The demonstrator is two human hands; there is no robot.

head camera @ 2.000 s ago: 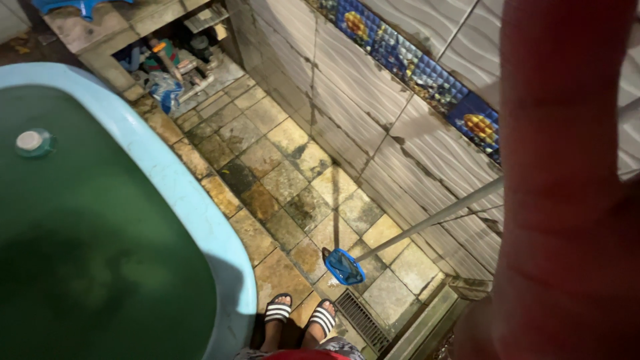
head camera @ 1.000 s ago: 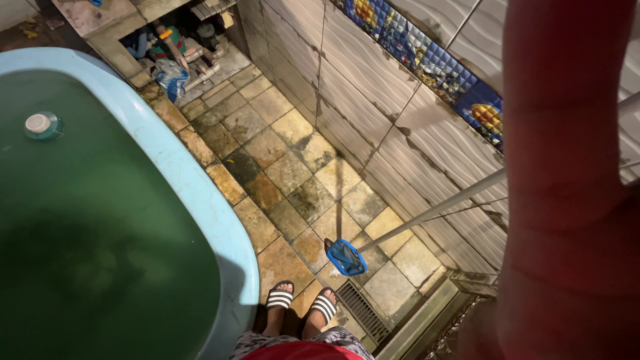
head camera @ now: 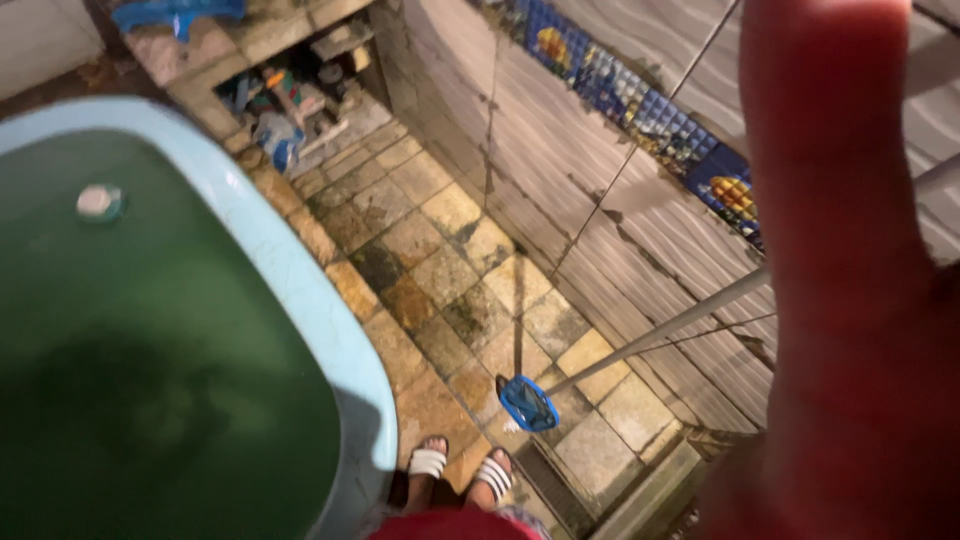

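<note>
My right hand [head camera: 844,300], blurred and very near the camera, fills the right side of the view. Behind it runs a grey pole [head camera: 667,326] that reappears at the right edge; whether the fingers touch the pole is hidden. At the pole's lower end, a small blue-rimmed net [head camera: 529,403] is at the tiled floor, in front of my sandalled feet. On the left is a light blue pool [head camera: 300,300] of green water, with a round white-topped float [head camera: 100,202] in it. My left hand is out of view.
A tiled wall [head camera: 540,150] with a blue mosaic band borders the stone floor. Near my feet lies a floor drain grate [head camera: 553,480]. Under a tiled ledge [head camera: 202,67] are pipes and a plastic bag [head camera: 281,139]; a blue object [head camera: 180,13] lies on top.
</note>
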